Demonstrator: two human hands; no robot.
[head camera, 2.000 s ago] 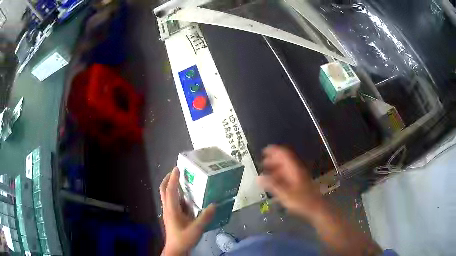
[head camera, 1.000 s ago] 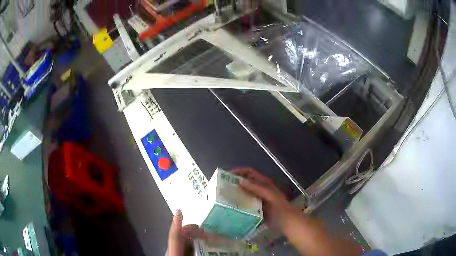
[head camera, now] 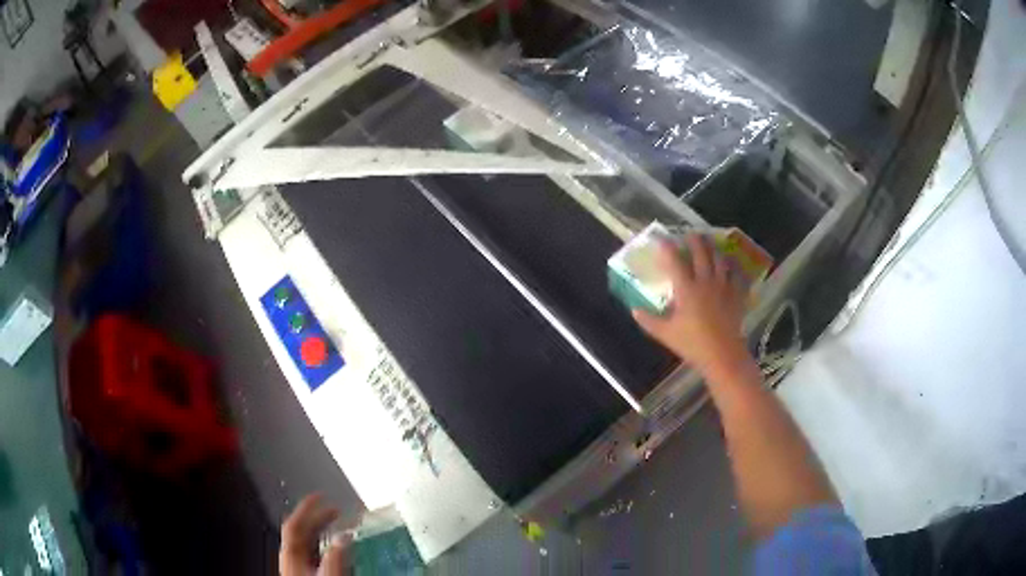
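My right hand (head camera: 695, 295) is shut on a white and teal-green carton (head camera: 644, 268) at the right side of the black conveyor belt (head camera: 450, 304). Its fingers lie over the carton's top. My left hand (head camera: 306, 540) is low in the picture, cut off by the bottom edge. It holds another teal-green carton (head camera: 385, 549) beside the near end of the machine frame. A further carton (head camera: 475, 128) shows behind the cream guide arm (head camera: 394, 165), farther along the belt.
The blue control panel (head camera: 300, 332) with a red knob sits on the machine frame (head camera: 338, 405). Shiny clear film (head camera: 686, 96) lies at the far right. A red stool (head camera: 146, 388) and the green table (head camera: 32, 450) with a white box (head camera: 23, 326) are at left.
The view has shifted. My right hand has moved forward and right, with a carton now under it over the belt's right side. My left hand has dropped lower left with another carton.
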